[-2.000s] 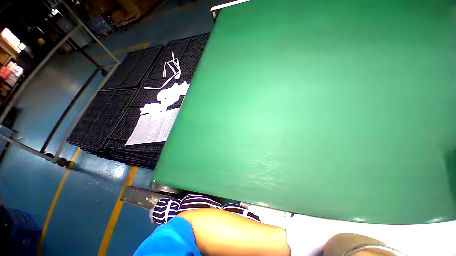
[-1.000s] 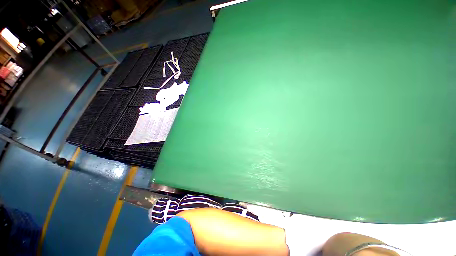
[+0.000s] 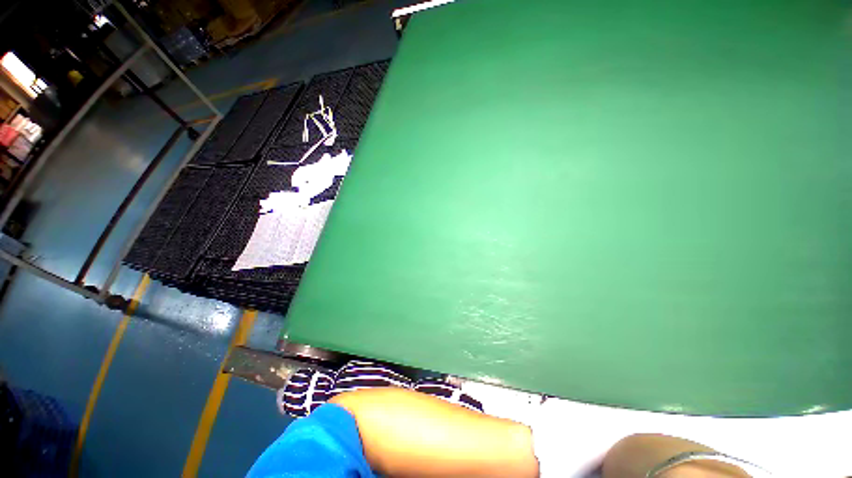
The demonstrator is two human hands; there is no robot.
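Note:
The wide green belt (image 3: 598,205) fills the middle and right. A bare forearm (image 3: 439,434) with a blue sleeve (image 3: 318,446) lies along its near edge, at the bottom. Past the wrist, overexposed white hides the outline of my left hand; I cannot tell a glove from the white ledge (image 3: 785,443). At the bottom right, a piece of bare skin with a thin pale band (image 3: 687,457) shows, seemingly my right wrist; that hand is cut off or lost in the white. No held part can be made out.
Black grid mats (image 3: 191,219) beyond the belt's left end carry a pale sheet (image 3: 283,235), white gloves (image 3: 313,177) and thin strips (image 3: 320,131). A metal frame (image 3: 117,219) stands at the left. Striped cloth (image 3: 374,376) lies by the near belt edge. The floor is blue with yellow lines.
The faint light marks on the near part of the belt look slightly different. The arms and the things around stay practically still.

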